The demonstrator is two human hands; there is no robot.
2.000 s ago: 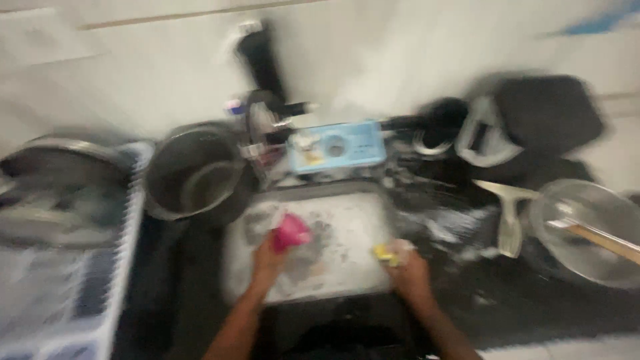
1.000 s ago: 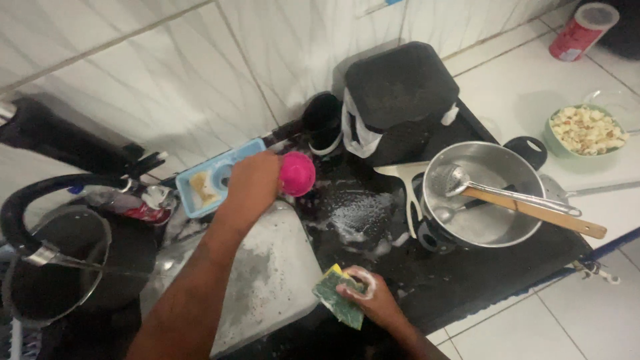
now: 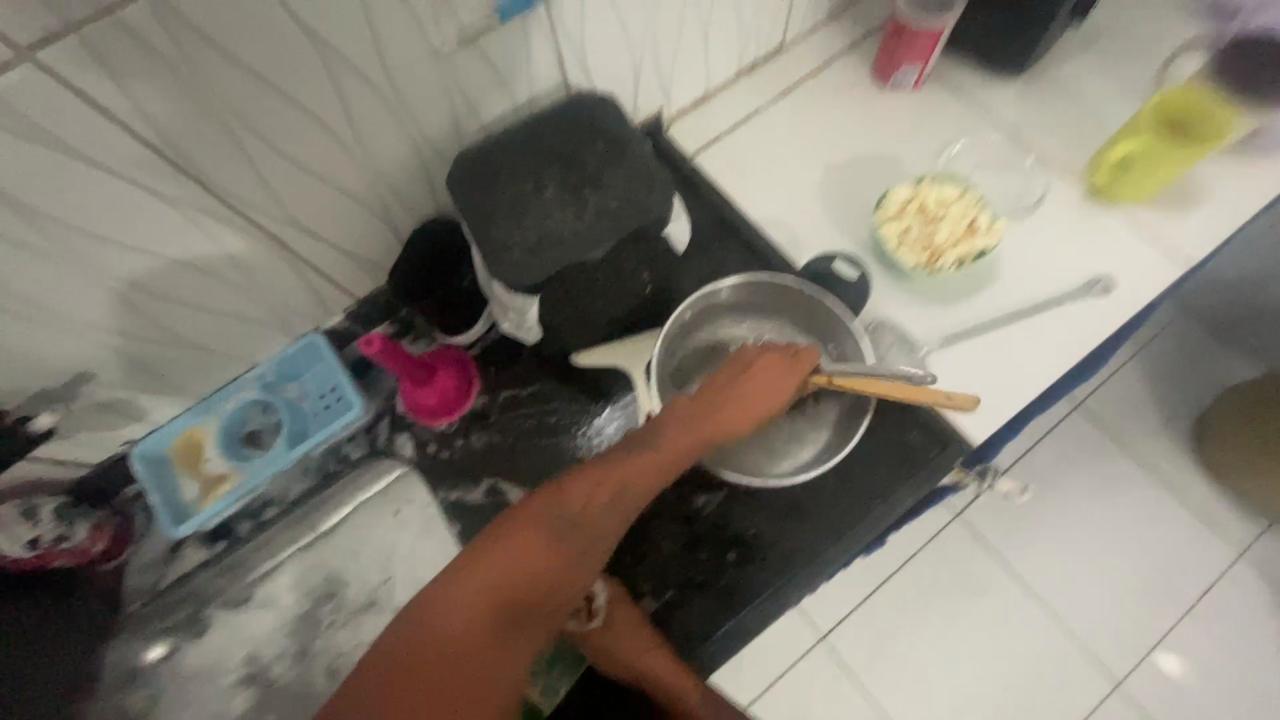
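My left hand (image 3: 765,385) reaches into a metal pot (image 3: 760,470), over the utensils there. A wooden handle (image 3: 905,390) and a metal handle (image 3: 890,373) stick out beside its fingers, which are mostly hidden. Low in the view, my right hand (image 3: 615,625) is partly behind my left forearm, with suds on it and a green sponge (image 3: 555,670) at its fingers. A pink funnel-shaped plastic item (image 3: 435,385) rests on the wet black counter, right of a light blue sink caddy (image 3: 250,430).
A black lidded bin (image 3: 565,190) and a dark cup (image 3: 440,275) stand by the tiled wall. The sink (image 3: 330,600) is at lower left. On the white counter are a bowl of chopped food (image 3: 937,225), a metal-handled utensil (image 3: 1020,315), a red container (image 3: 915,45) and a yellow-green bottle (image 3: 1160,140).
My left hand has let go of the pink item, now on the counter, and moved right to the pot. The sponge is now mostly hidden behind my left arm. The view has swung right.
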